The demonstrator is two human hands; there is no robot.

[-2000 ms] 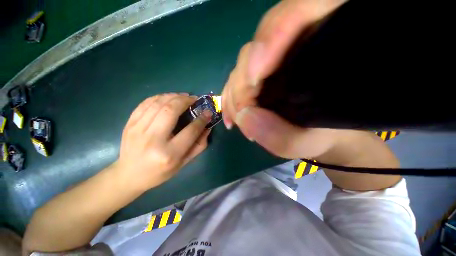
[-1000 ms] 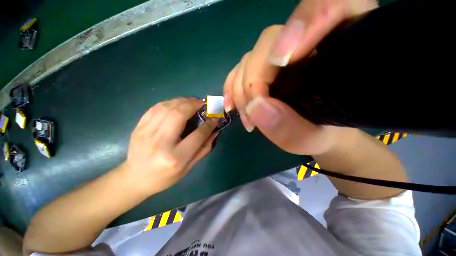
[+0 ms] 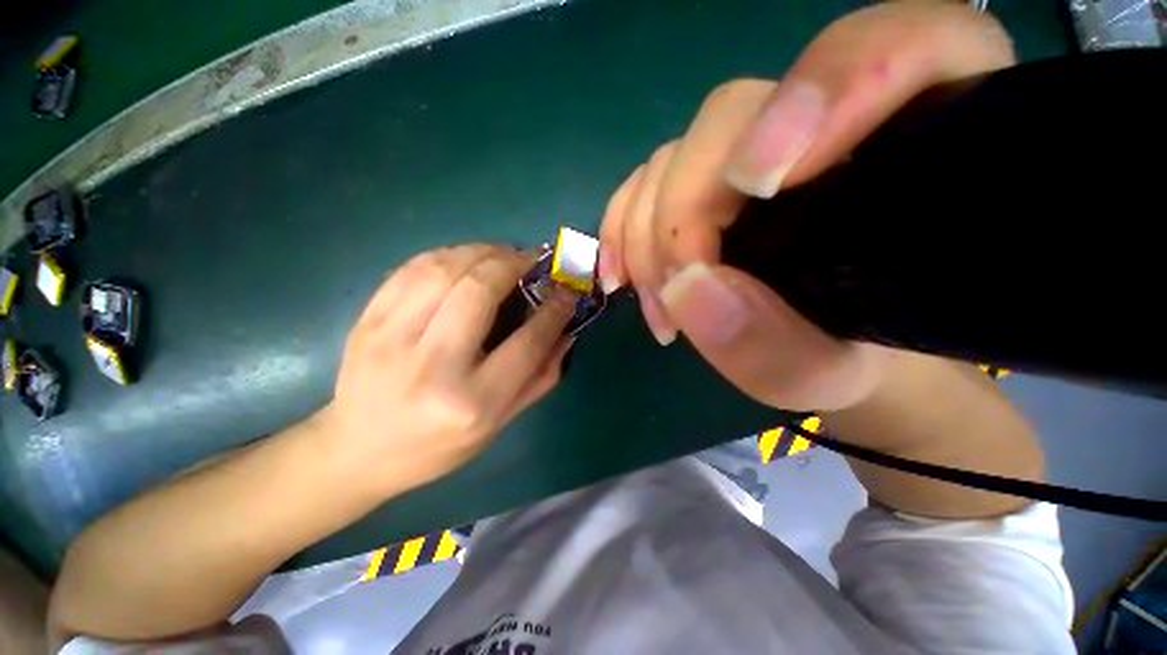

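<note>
My left hand (image 3: 442, 358) holds a small dark watch housing (image 3: 582, 311) with a pale metal rim between fingers and thumb, low over the green bench. A white battery with a yellow edge (image 3: 577, 257) lies over the housing's upper part. My right hand (image 3: 730, 218) grips the thick black electric screwdriver (image 3: 973, 230), which fills the upper right. Its fingertips are beside the battery; whether they touch it I cannot tell. The driver's tip is hidden behind the fingers. A black cable (image 3: 947, 476) runs off to the right.
Several housings with batteries (image 3: 113, 311) lie on the green bench (image 3: 294, 256) at the left. Another unit (image 3: 54, 90) lies beyond the curved pale metal rail (image 3: 218, 92). A silvery item (image 3: 1119, 22) shows at the top right. A person's partial arm shows at the lower left edge.
The battery has come over the housing from its right side and now tilts. Both hands and the driver have shifted slightly right. The silvery item has come into view at the top right.
</note>
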